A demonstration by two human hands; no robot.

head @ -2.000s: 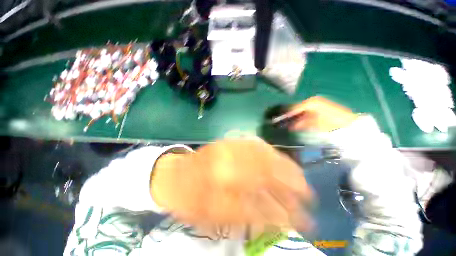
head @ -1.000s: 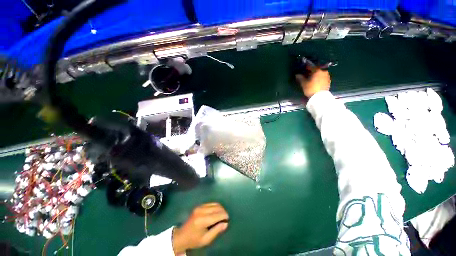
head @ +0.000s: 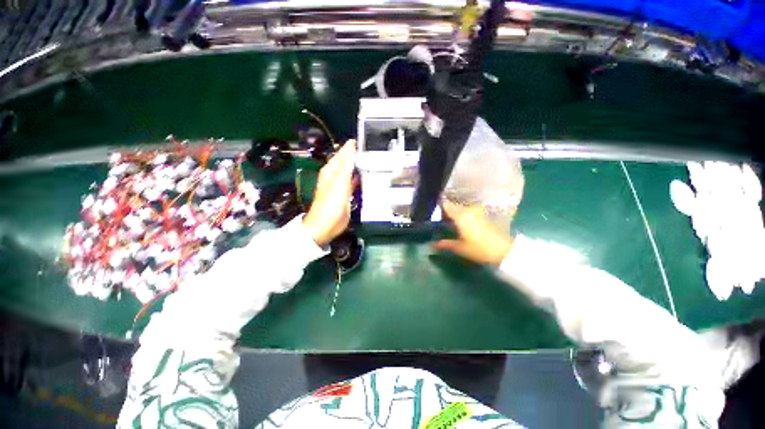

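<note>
The white screw feeder (head: 391,180) stands on the green bench, its top bay open. My left hand (head: 335,194) lies along the feeder's left side, fingers together; whether it grips is unclear. My right hand (head: 476,236) is at the feeder's front right corner, slightly blurred, fingers apart, with nothing visible in it. The black electric screwdriver (head: 455,134) crosses over the feeder's right side, held by neither hand. A round black housing (head: 347,252) with a thin yellowish lead sits just below my left hand. More black housings (head: 281,199) lie left of it, partly hidden.
A pile of white connectors with red-orange leads (head: 159,218) lies at left. A clear bag of small pieces (head: 486,172) is right of the feeder. White parts (head: 723,226) lie far right. Behind are a round dark container (head: 406,77), a metal rail (head: 310,32) and blue bins (head: 709,25).
My right hand has come back from a dark object on the rear green surface to the feeder. My left hand has moved up beside the feeder. The view has shifted, and the screwdriver now appears further right.
</note>
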